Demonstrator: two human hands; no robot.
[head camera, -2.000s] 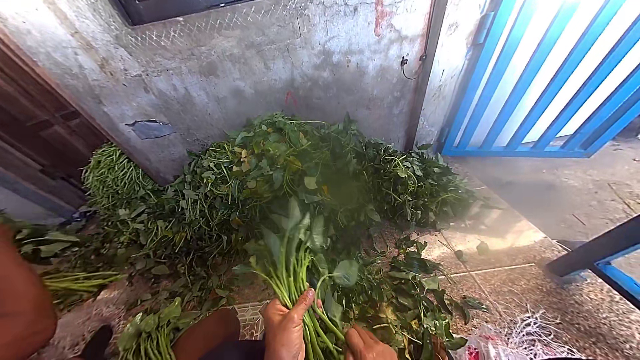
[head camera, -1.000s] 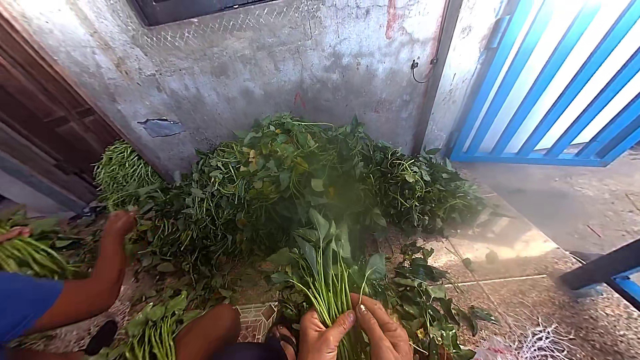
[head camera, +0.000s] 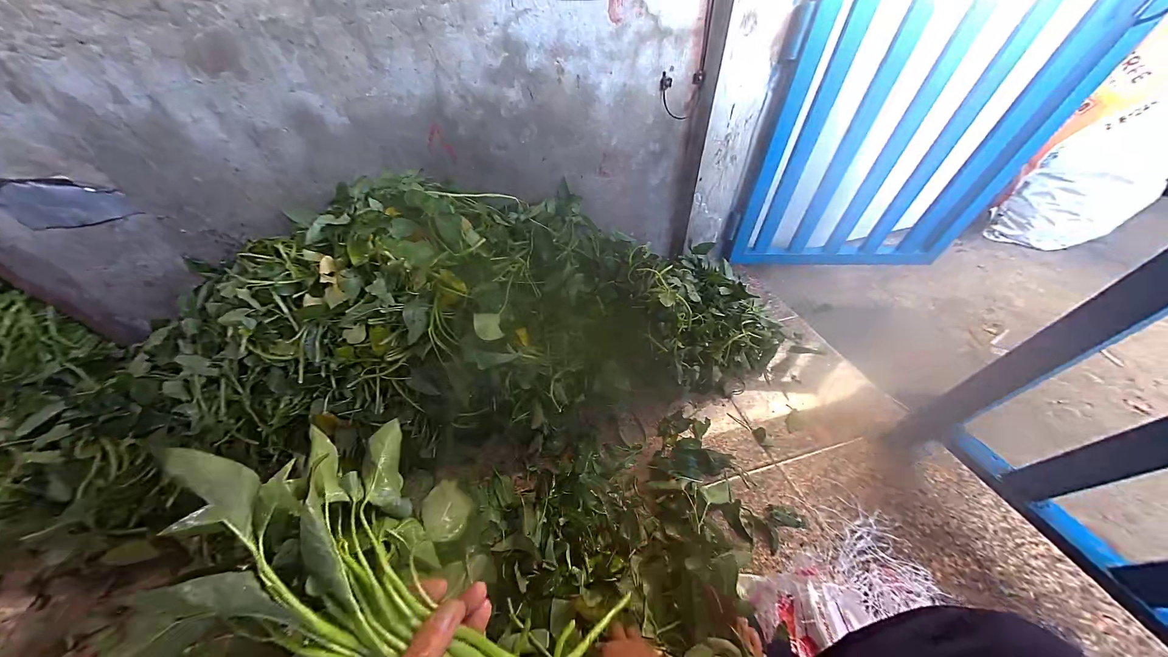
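My left hand (head camera: 449, 619), at the bottom edge, is closed around a bunch of long-stemmed leafy greens (head camera: 351, 557), whose broad leaves fan up and to the left. Low among the stems and leaves right of it, only a small part of my right hand (head camera: 630, 642) shows; whether it grips anything is hidden. More skin shows farther right at the bottom edge, too cut off to identify. Beyond the hands, a large heap of leafy greens (head camera: 420, 301) lies against the wall. Loose leaves and stems (head camera: 557, 529) cover the floor between that heap and my hands.
A stained concrete wall (head camera: 301, 109) stands behind the heap. Blue metal gates rise at the back right (head camera: 830, 137) and right edge (head camera: 1031, 493). White strings (head camera: 881, 561) and plastic packaging (head camera: 803, 607) lie on the floor beside dark cloth (head camera: 949, 631). A white sack (head camera: 1077, 192) stands beyond the gate.
The view has shifted closer to the heap. My hands, together on the bunch a second ago, are now apart, with the bunch tilted left. The other person's arm is no longer in view.
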